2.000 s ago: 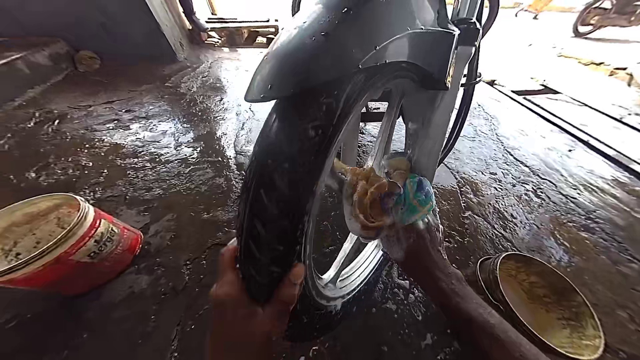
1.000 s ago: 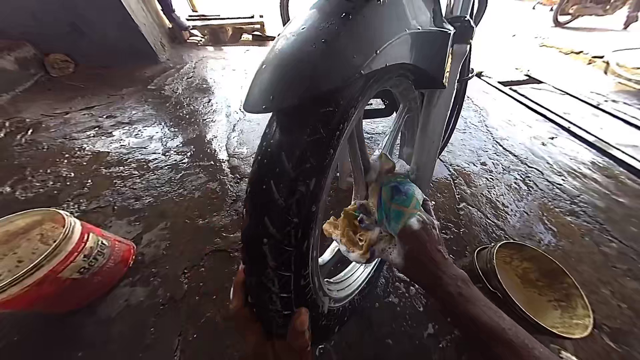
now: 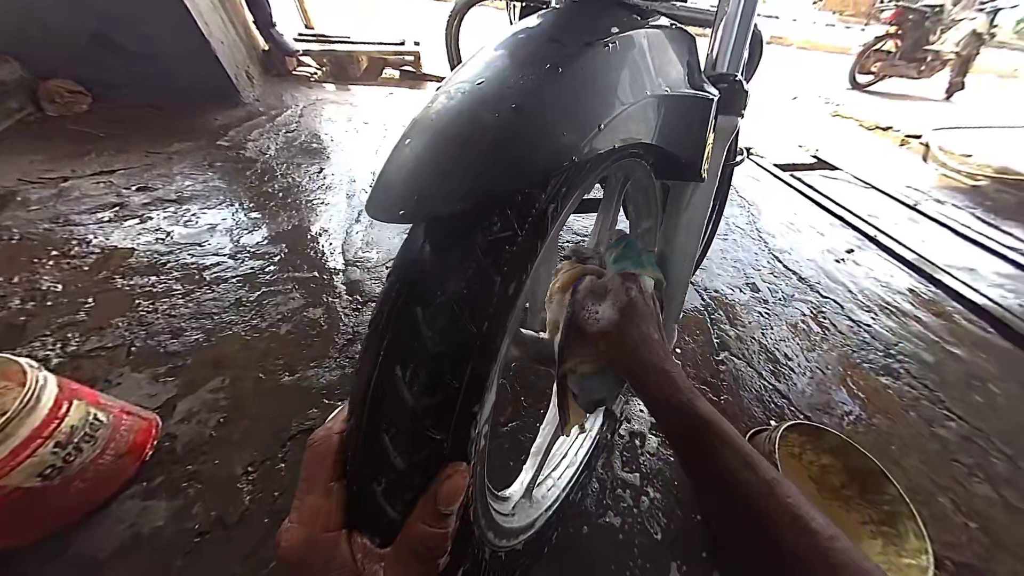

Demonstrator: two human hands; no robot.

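A motorcycle's front tyre (image 3: 432, 352) stands upright on the wet floor, under a dark glossy front fender (image 3: 544, 112). My left hand (image 3: 376, 504) grips the bottom of the tyre, fingers on one side and thumb on the tread. With my right hand (image 3: 616, 320) I hold a wet, soapy cloth (image 3: 564, 296), yellowish and green, against the spokes near the hub. White foam lies on the lower part of the wheel rim (image 3: 544, 480). The hand and cloth hide the hub and part of the spokes.
A red and white paint bucket (image 3: 88, 456) stands at the left edge. An open round metal container (image 3: 852, 488) is at lower right. Metal rails (image 3: 896, 248) cross the floor at right. A person's leg (image 3: 268, 28) shows at upper left, and another motorcycle (image 3: 904, 52) at upper right.
My right hand, lower on the wheel with the cloth one second ago, has moved up towards the hub. My left hand stays at the bottom of the tyre.
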